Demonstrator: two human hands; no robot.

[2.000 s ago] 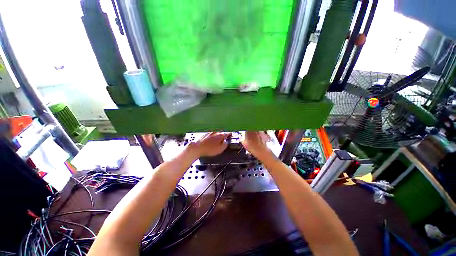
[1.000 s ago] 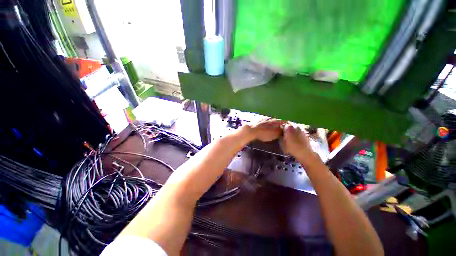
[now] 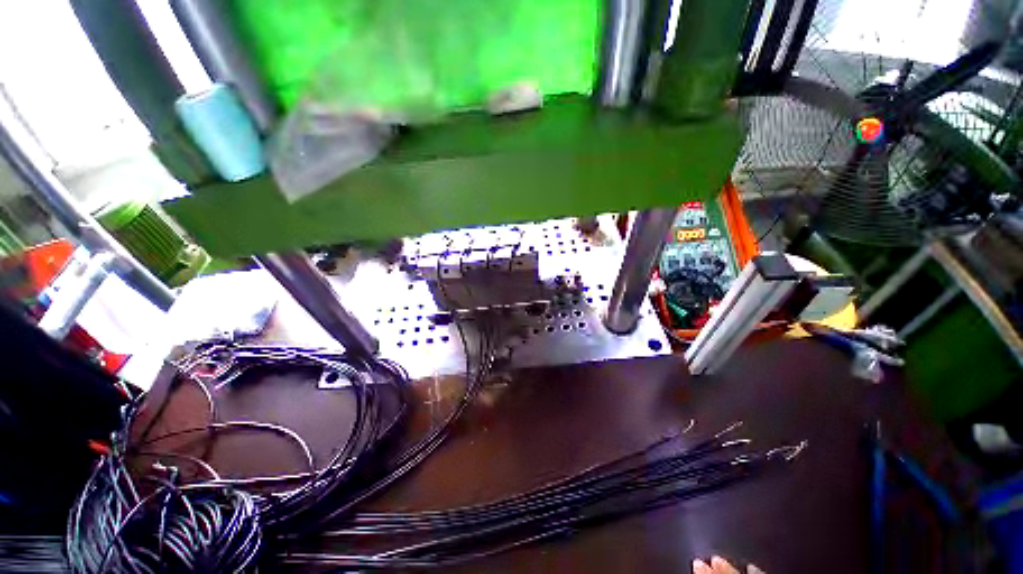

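The metal mould (image 3: 486, 280) sits under the green crossbeam, with several slots along its top. Black cables (image 3: 477, 370) run from its front down over the table edge and curve left. A cable bundle (image 3: 583, 499) lies across the dark table, its pale tips pointing right. A large tangled cable coil (image 3: 168, 521) lies at lower left. Only fingertips of my right hand (image 3: 724, 566) show at the bottom edge, right of centre; the rest is cut off, so what it holds cannot be told. My left hand is out of the picture.
The perforated plate (image 3: 421, 325) lies around the mould between steel columns (image 3: 642, 269). A metal profile post (image 3: 740, 314) stands at its right. Blue-handled cutters (image 3: 914, 482) lie at table right. An orange-rimmed case (image 3: 735, 230) and a fan (image 3: 869, 132) are behind.
Both hands have left the mould; only fingertips show at the bottom edge. The mould and the cable bundle are now uncovered. The view has swung left, then back right and down.
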